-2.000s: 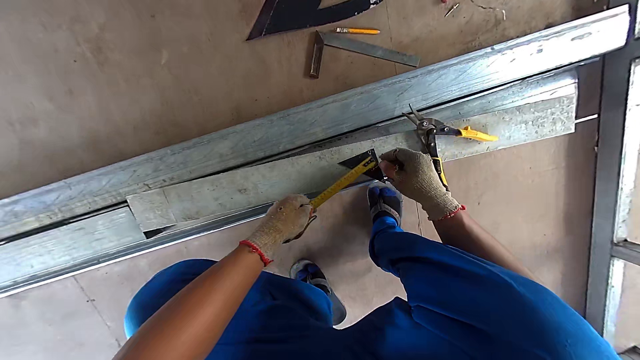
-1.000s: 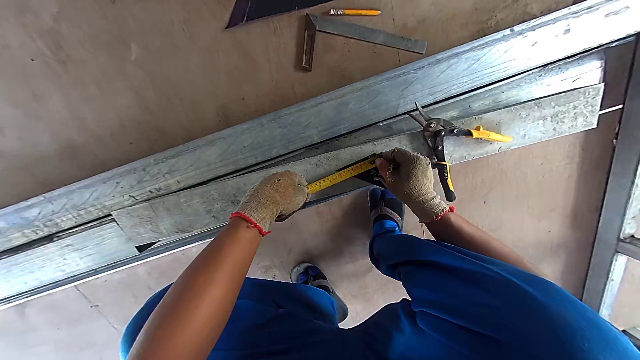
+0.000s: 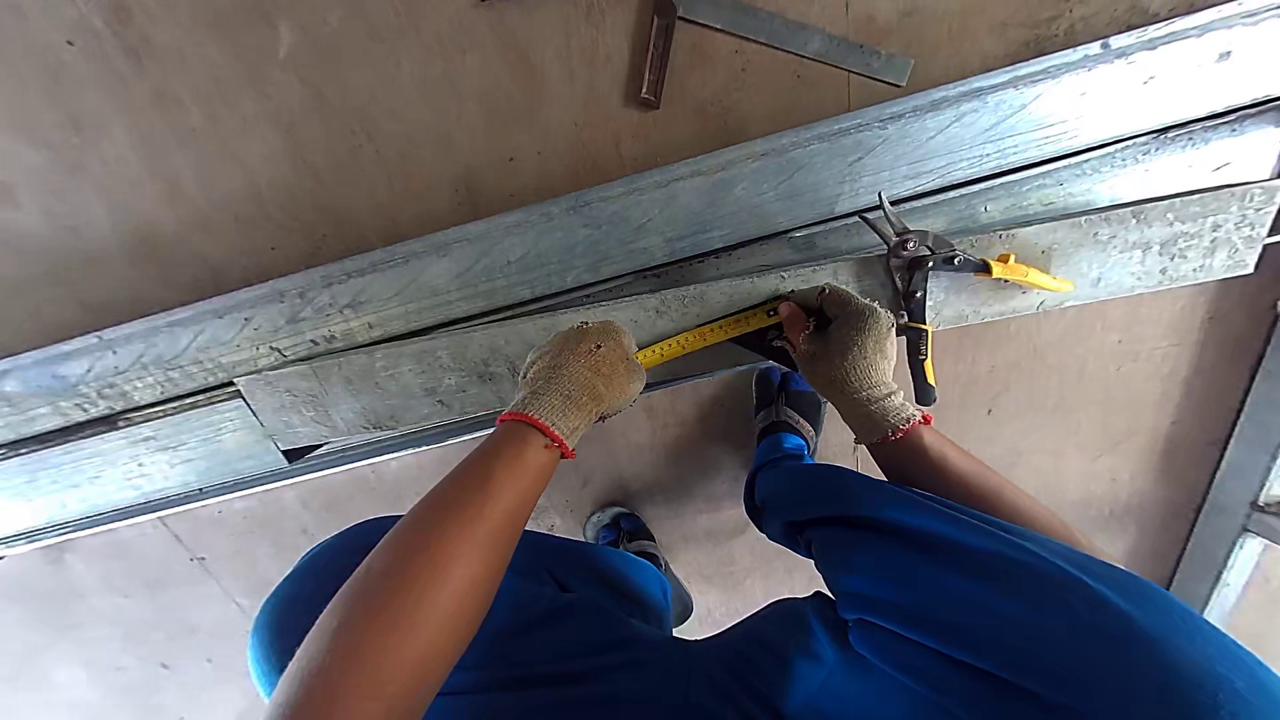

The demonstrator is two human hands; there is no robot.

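Observation:
My left hand (image 3: pixel 585 378), in a knit work glove with a red cuff, is closed around the lower end of a yellow tape measure blade (image 3: pixel 708 334); any case is hidden in the fist. The blade runs across a flat galvanized metal strip (image 3: pixel 400 385). At its other end, my gloved right hand (image 3: pixel 850 355) pinches the tape's tip together with a dark object, partly hidden under the fingers. Just right of that hand, aviation snips (image 3: pixel 915 260) with yellow and black handles lie on the strip, jaws apart.
Long galvanized metal profiles (image 3: pixel 560 245) run diagonally beneath and beside the strip. Beyond them a try square (image 3: pixel 790 38) lies on the brown floor. My feet in blue sandals (image 3: pixel 640 550) stand on the near side. A grey metal frame (image 3: pixel 1235 470) is at the right edge.
Two seconds ago the tape slanted more steeply; it lies flatter now, with my left hand up on the strip. My right hand stays at the tape's far end. The view has shifted somewhat.

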